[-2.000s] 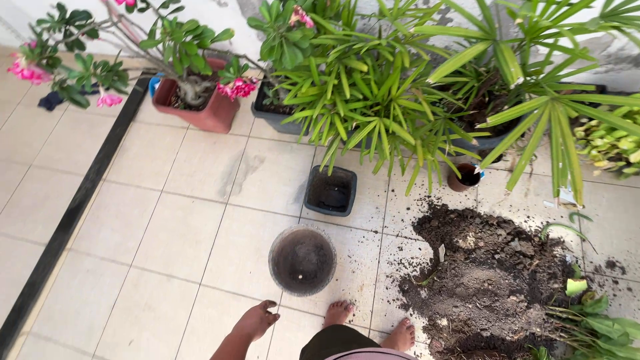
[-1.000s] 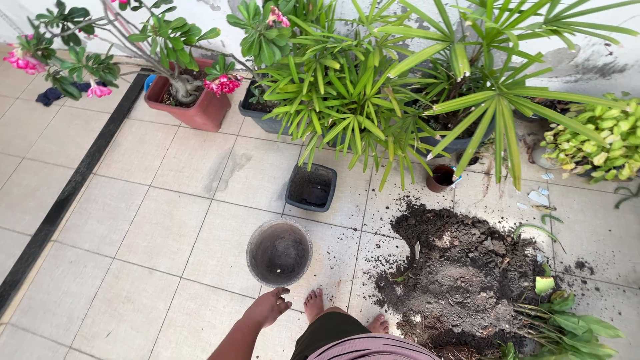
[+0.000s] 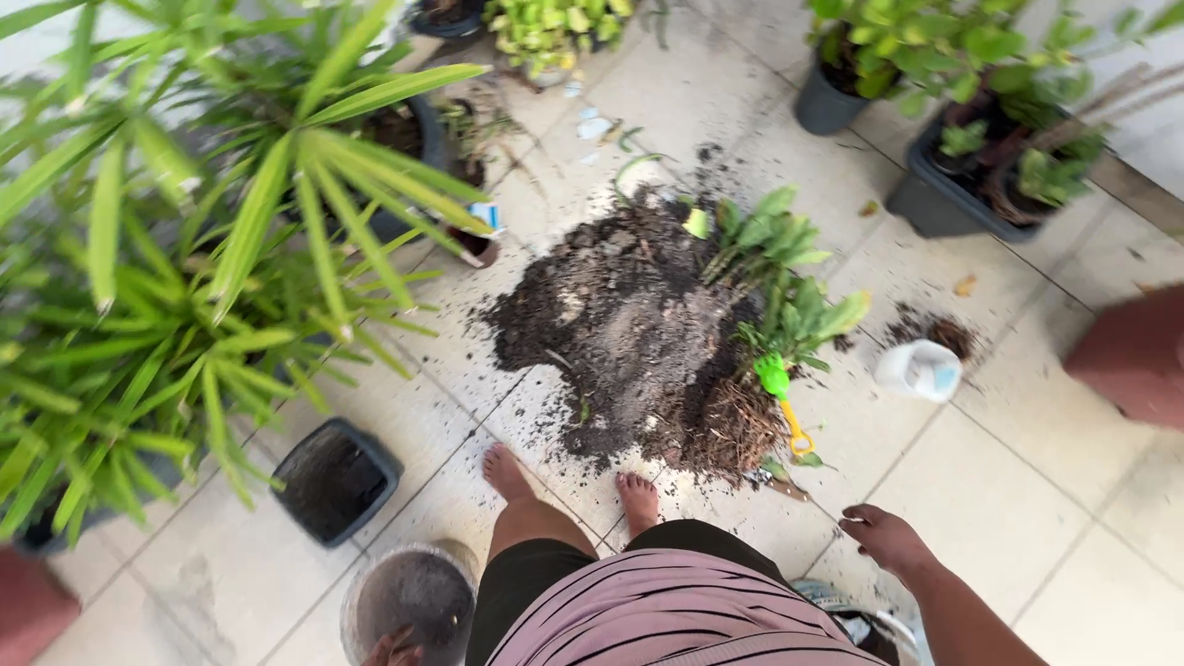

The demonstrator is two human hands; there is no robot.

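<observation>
At the bottom edge, my left hand point(image 3: 395, 647) is at the round grey pot point(image 3: 413, 592); its fingers overlap the pot's inside, and whether they grip it I cannot tell. My right hand point(image 3: 885, 538) hangs over the tiles on the right with nothing in it, fingers slightly apart. Ahead of my feet spreads a heap of dark soil point(image 3: 615, 324). Uprooted leafy plants point(image 3: 786, 277) lie on its right side, beside a root clump point(image 3: 735, 425). A toy rake with a green head and yellow handle point(image 3: 783, 402) rests there. A square dark pot point(image 3: 338, 481) stands left of my feet.
Potted palms point(image 3: 231, 213) fill the left. A white container point(image 3: 918, 370) lies on the tiles at right, near spilled soil. Beyond stand a grey planter point(image 3: 962, 185) and a reddish pot point(image 3: 1133, 356). An open bag or bucket point(image 3: 869, 634) is partly hidden beside my right hip.
The view has swung far to the right. My right hand and the toy rake now show. My left hand, earlier just below the round pot, now overlaps it.
</observation>
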